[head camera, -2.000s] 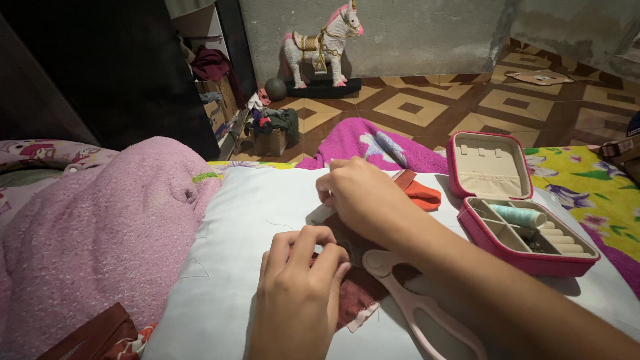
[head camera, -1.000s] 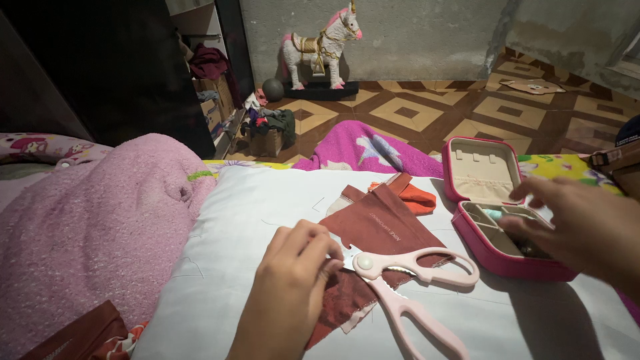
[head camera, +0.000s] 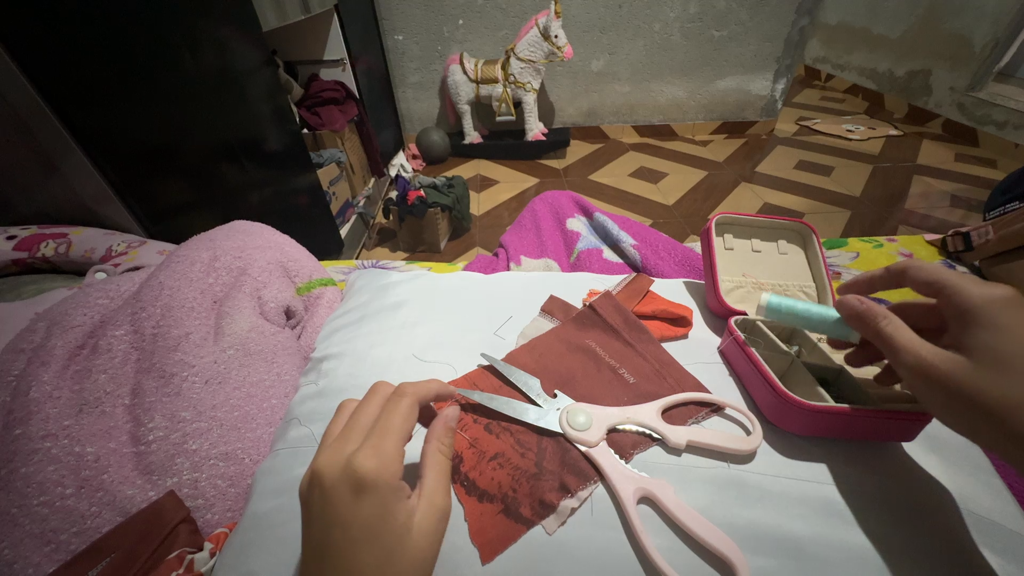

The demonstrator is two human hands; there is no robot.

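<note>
My right hand (head camera: 932, 336) holds a spool of light turquoise thread (head camera: 808, 316) above the pink-red sewing case (head camera: 832, 424), whose lid stands raised. My left hand (head camera: 384, 472) rests at the left edge of the dark red fabric piece (head camera: 576, 344), thumb and forefinger close together by the blade tip; whether they pinch anything fine cannot be told. Pale pink scissors (head camera: 580, 420) lie with blades apart across the fabric, on a white pillow (head camera: 384, 320). Bright orange fabric (head camera: 664, 314) is bunched behind the dark red piece.
A pink fleece blanket (head camera: 160, 360) lies left of the pillow, with more dark red fabric (head camera: 136, 536) at the lower left. A magenta blanket (head camera: 584, 236) is behind the pillow. Beyond are a toy unicorn (head camera: 500, 84), a box of clothes (head camera: 424, 228) and a bag (head camera: 992, 240) at right.
My right hand has moved from the fabric to the sewing case, and the turquoise spool, earlier in the case, is now lifted in it. My left hand stays by the fabric and scissors.
</note>
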